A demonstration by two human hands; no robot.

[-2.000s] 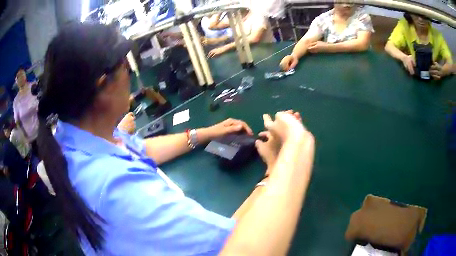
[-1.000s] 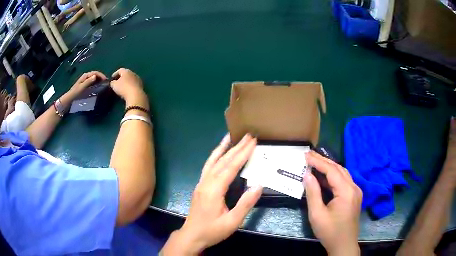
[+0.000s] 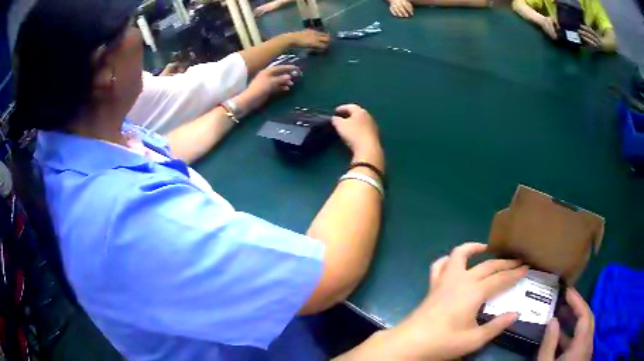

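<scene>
An open gift box [image 3: 519,334] sits on the green table at the lower right, its brown kraft lid [image 3: 547,229] standing up at the far side. A white leaflet [image 3: 526,300] with small black print lies in the box's opening. My left hand [image 3: 469,300] holds the left side, with fingers over the leaflet and the thumb at the near edge. My right hand [image 3: 573,328] grips the right side, partly cut off by the lower edge. The contents under the leaflet are hidden.
A person in light blue at left reaches over the table with one hand on another black box [image 3: 303,134]. A blue cloth [image 3: 620,314] lies right of my box, a blue bin [image 3: 632,130] beyond. Clear bags [image 3: 359,31] lie at the far side.
The view has swung left, so my box now appears lower right. The leaflet sits lower within the box, between my hands. The neighbour's far hand has left their box and reaches outward.
</scene>
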